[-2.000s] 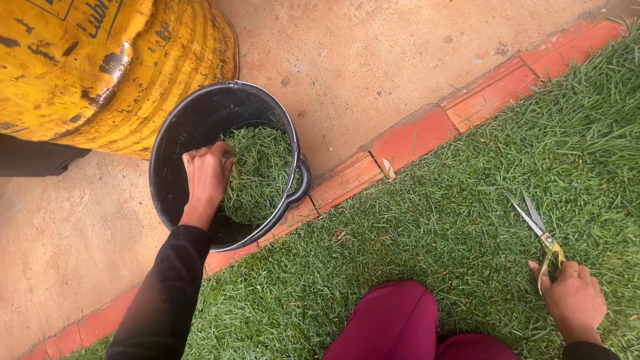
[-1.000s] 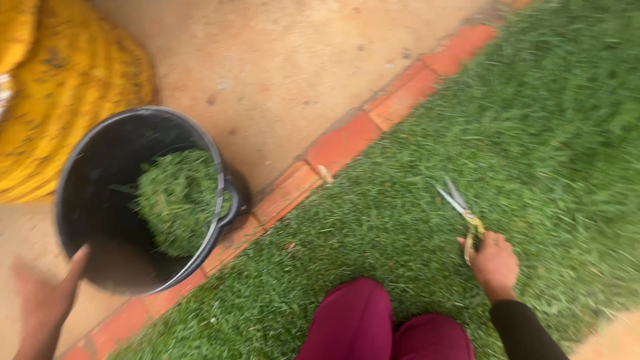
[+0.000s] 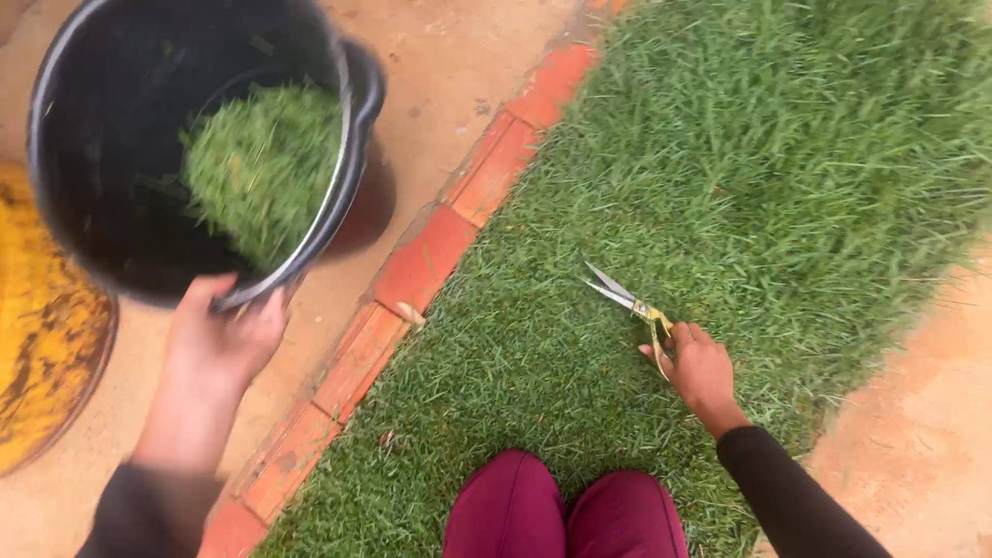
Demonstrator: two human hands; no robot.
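Observation:
My left hand [image 3: 221, 333] grips the near rim of a black plastic bucket [image 3: 116, 155], thumb inside and fingers under the edge. The bucket looks tilted above the paved ground, with a shadow beside it. A clump of cut grass [image 3: 267, 170] lies inside against its right side. In my right hand [image 3: 697, 372] is a pair of scissors [image 3: 632, 302] with gold-coloured handles. Their blades are parted and point up and left, just over the lawn [image 3: 542, 341]. Motion blurs the left hand and the bucket.
A row of red bricks [image 3: 426, 256] runs diagonally between the lawn and the tan paving [image 3: 434, 70]. Part of a worn yellow drum [image 3: 39, 325] stands at the far left. Longer grass [image 3: 814, 155] grows at the upper right. My knees [image 3: 508, 508] are at the bottom.
My left hand, inside the bucket on the grass two seconds ago, has let go of the clippings and taken the rim. The bucket has moved up along the brick edging. The view has shifted.

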